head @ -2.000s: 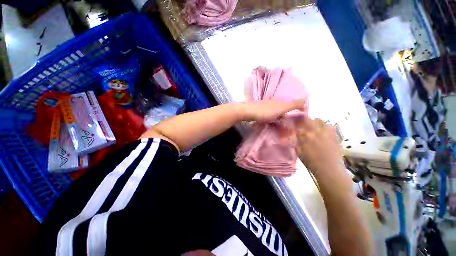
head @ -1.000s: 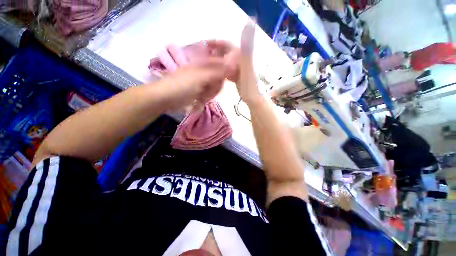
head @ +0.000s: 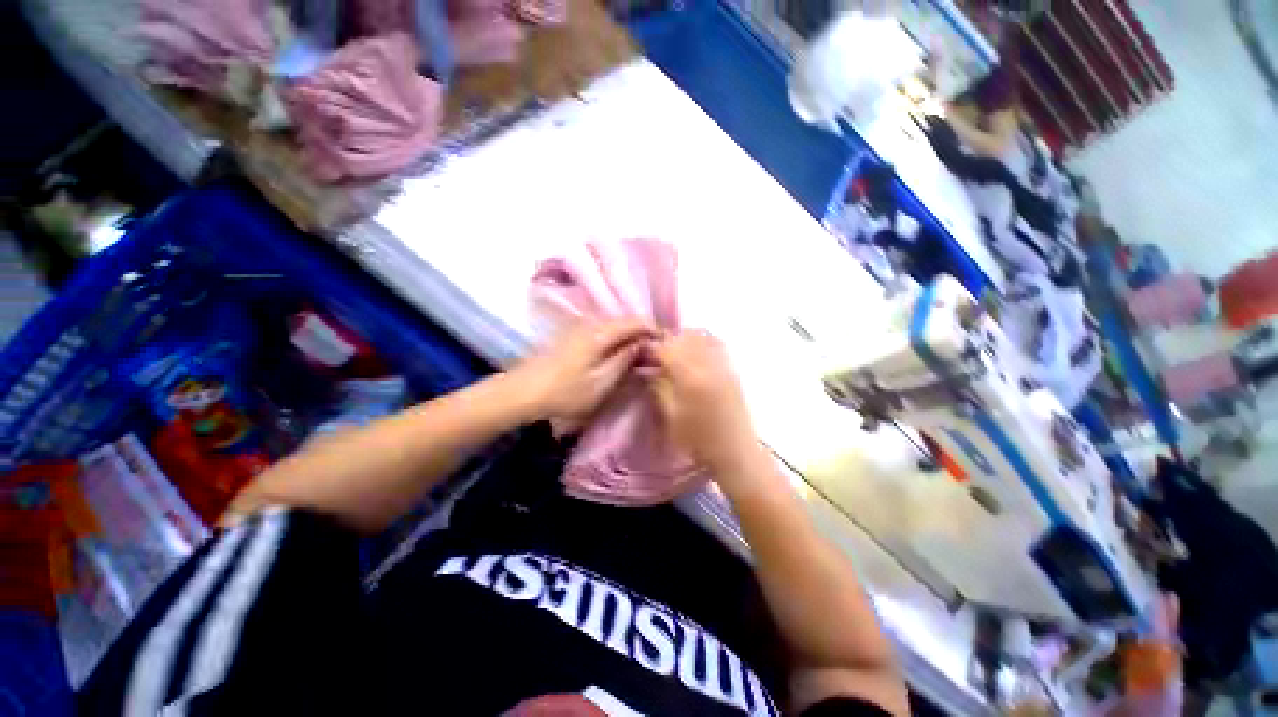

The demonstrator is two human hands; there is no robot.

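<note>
A bundle of layered pink pieces (head: 631, 455) lies at the front edge of the white table, pinched at its middle and fanned out above and below. My left hand (head: 582, 370) and my right hand (head: 697, 395) meet at the pinched middle, fingertips close together. My left hand grips the bundle from the left, my right hand from the right. The fingers hide the middle, so I cannot tell whether a tie goes round it.
Tied pink bundles (head: 367, 109) lie on brown board at the table's far left. The sewing machine (head: 981, 434) stands to the right. A blue basket (head: 266, 280) with red and white packets is at the left. A blue bin (head: 911, 231) with scraps is behind the table.
One second ago my hands were raised and apart over the bundle, the right one higher; now both are together at its middle. The view has shifted, showing more tied bundles.
</note>
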